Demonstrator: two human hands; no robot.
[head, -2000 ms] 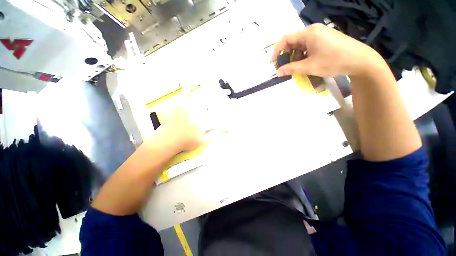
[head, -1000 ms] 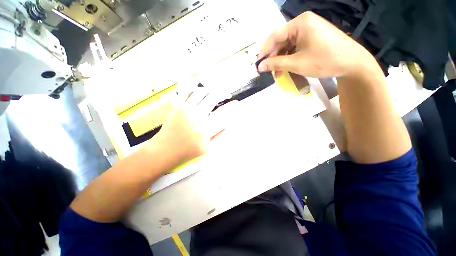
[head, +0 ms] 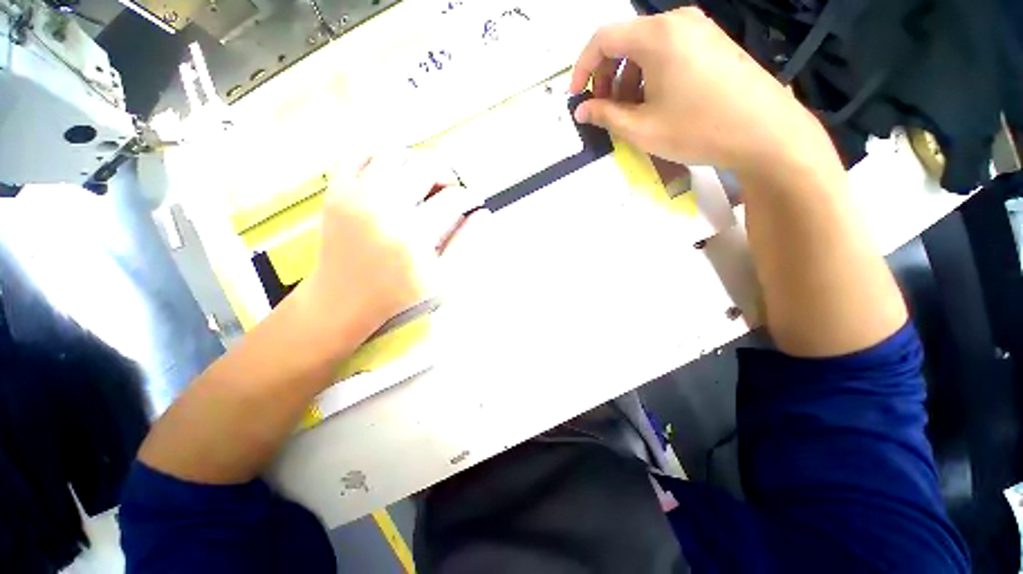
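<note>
The white sewing template (head: 538, 292) with yellow edging lies in front of me. A narrow black shaped strip (head: 544, 182) lies along a slot in it, its right end bent upward. My right hand (head: 673, 95) pinches that upper right end between thumb and fingers. My left hand (head: 387, 241) lies over the left half of the template, its fingers at the strip's left end; overexposure blurs them, so I cannot tell whether they grip it. More black material (head: 267, 278) shows at the template's left slot, partly hidden by my left forearm.
The white machine head (head: 62, 123) is at the upper left, with metal plates (head: 275, 56) beside it. A dark stack of panels (head: 56, 415) is at the left. Tangled black strips and cloth (head: 886, 67) lie at the upper right. A shiny slide plate (head: 95, 252) is left of the template.
The view has shifted, so the template appears further left. The strip, loose and curled at its left end before, now lies straighter along the slot. My right hand has moved to its bent right end.
</note>
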